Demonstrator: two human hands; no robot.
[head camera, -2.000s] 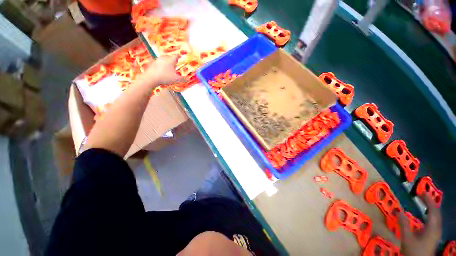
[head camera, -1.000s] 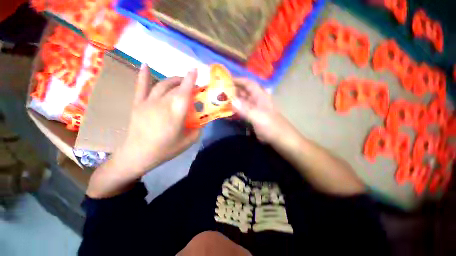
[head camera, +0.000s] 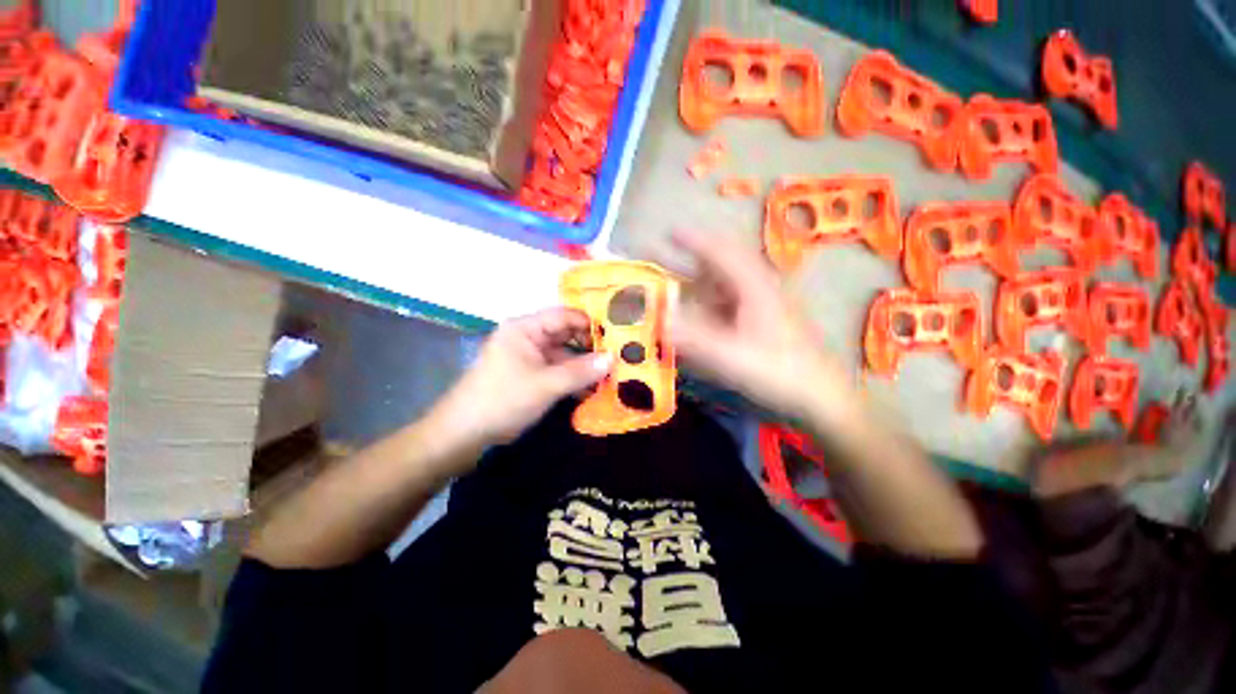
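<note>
An orange controller housing (head camera: 656, 355) is held upright in front of my chest, its round openings facing the camera. My left hand (head camera: 545, 363) grips its left edge with thumb and fingers. My right hand (head camera: 739, 325) is blurred at the housing's right edge; whether it grips the housing or holds a small part cannot be told. Beyond my hands, the blue plastic tray (head camera: 366, 170) holds small orange parts (head camera: 580, 102) and a shallow cardboard box (head camera: 522, 129) with dark metal parts (head camera: 407, 82) scattered in it.
Several orange housings (head camera: 960, 241) lie on the bench (head camera: 827, 292) at right, with small loose orange parts (head camera: 739, 187) nearby. A heap of housings (head camera: 38, 109) is at upper left. A carton flap (head camera: 190, 373) stands below it. Another person's arm (head camera: 1105, 468) is at lower right.
The view has turned, so the tray and bench housings appear further left. The housing in my left hand now stands upright instead of slanted. My right hand is more blurred beside it.
</note>
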